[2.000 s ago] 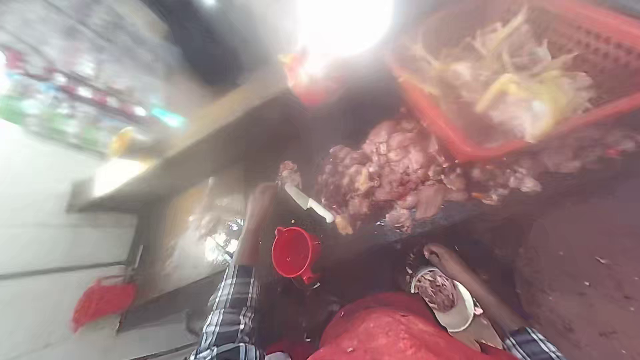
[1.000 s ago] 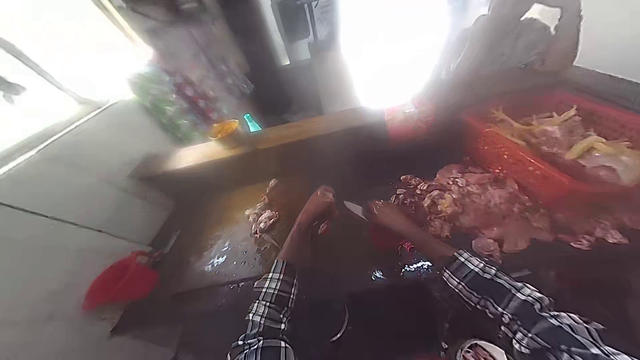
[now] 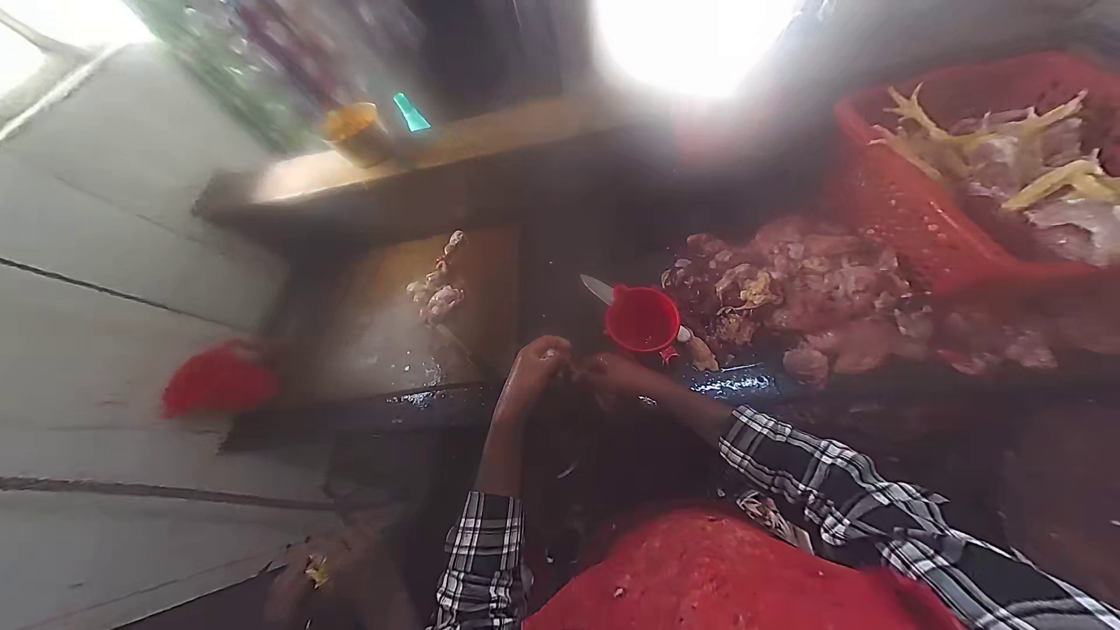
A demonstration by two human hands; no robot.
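My left hand (image 3: 541, 360) and my right hand (image 3: 605, 369) are close together low in the middle, fingertips nearly meeting at a small blurred bit that I cannot make out. Just above my right hand is a red plastic cup (image 3: 643, 320), with a knife (image 3: 598, 288) showing on both sides of it, blade to the upper left and pale handle to the lower right. Right of them lies a heap of raw chicken pieces (image 3: 822, 289). A few small meat pieces (image 3: 441, 297) rest on the cutting board (image 3: 490, 262) at left.
A red plastic crate (image 3: 927, 227) at the upper right holds chicken with yellow feet (image 3: 1054, 179). A ledge (image 3: 516, 122) behind the board carries a yellow container (image 3: 356, 133) and a green object (image 3: 410, 114). A red item (image 3: 219, 381) is by the left wall.
The knife was by my right hand one second ago; now it lies by the red cup, and both hands are near each other, nearer my body. The view has shifted.
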